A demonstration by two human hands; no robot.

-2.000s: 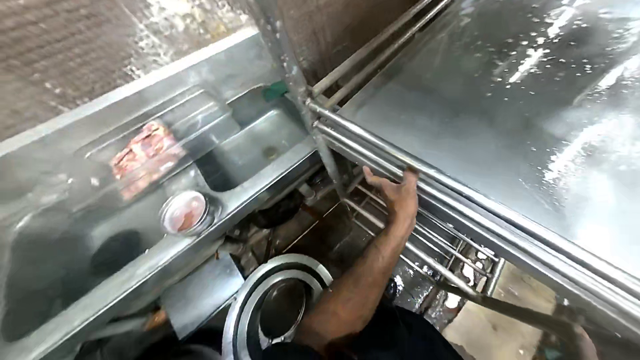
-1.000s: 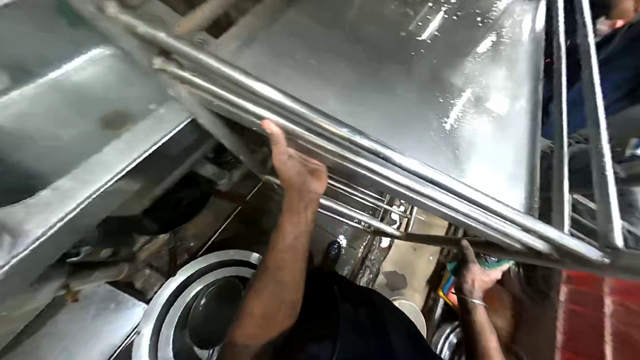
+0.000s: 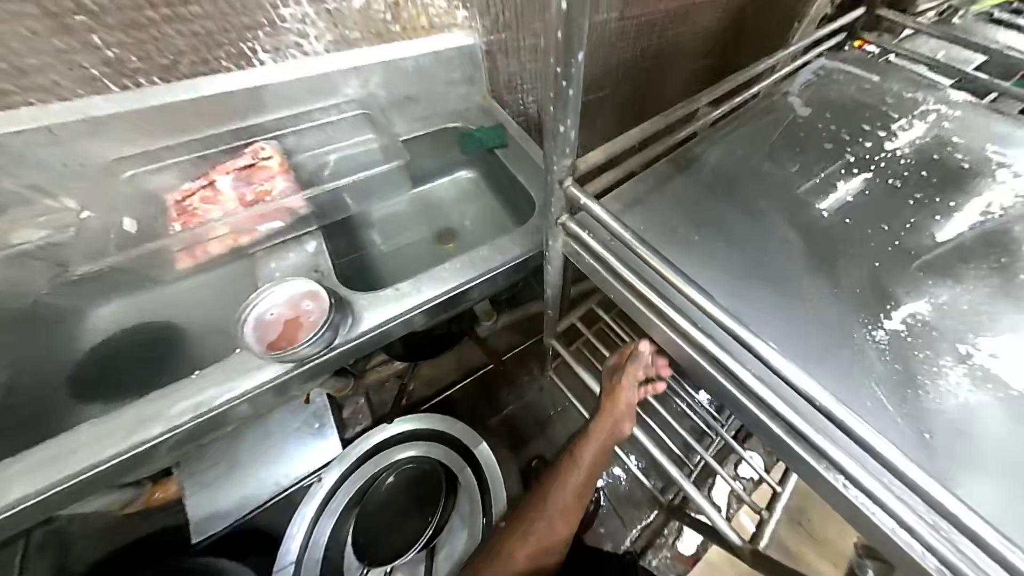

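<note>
My left hand [image 3: 632, 384] is at the lower middle, its fingers apart near the underside of the metal rack's double side rail [image 3: 720, 320]; whether it touches the rail I cannot tell. Nothing shows in its grasp. Above and to the right of it lies the rack's wet metal shelf [image 3: 768, 184]. Below it runs a lower shelf of metal bars [image 3: 664, 432]. The upright post [image 3: 560, 160] stands between the rack and the sink. My right hand is out of view.
On the left is a double-bowl metal sink [image 3: 472, 216] holding a green scouring pad [image 3: 483, 139]. A clear tray [image 3: 352, 160] with raw meat [image 3: 236, 192] and a metal bowl of pinkish liquid [image 3: 288, 318] rest on it. Nested round metal vessels [image 3: 400, 504] stand below.
My left hand was against the side rail one second ago and is now lower, with fingers apart. My right hand, at the rail's far end then, has gone out of view. The view has swung left.
</note>
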